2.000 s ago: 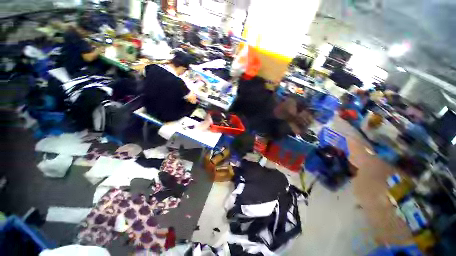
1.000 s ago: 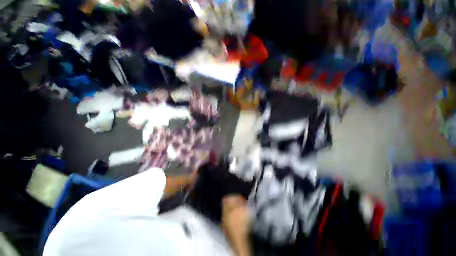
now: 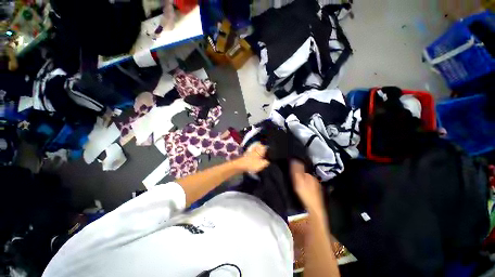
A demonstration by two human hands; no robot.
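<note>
A black garment [image 3: 279, 143] lies bunched in front of my lap, between my two hands. My left hand [image 3: 254, 158] is closed on its near left edge. My right hand [image 3: 302, 177] is blurred and lies over the garment's right side; its fingers cannot be made out clearly. Black-and-white garments [image 3: 320, 127] lie in a heap just beyond and to the right of the black one.
A large black heap [image 3: 418, 200] with a small white tag is at the right. A red crate [image 3: 370, 123] and blue crates [image 3: 461, 54] stand behind it. Dotted fabric pieces [image 3: 201, 142] and white offcuts lie on the floor at the left. More black-and-white garments [image 3: 304, 48] are farther ahead.
The view has swung down from the workshop floor to my lap. Both hands now show higher in the picture, at the black garment. The black heap and red crate have come into view.
</note>
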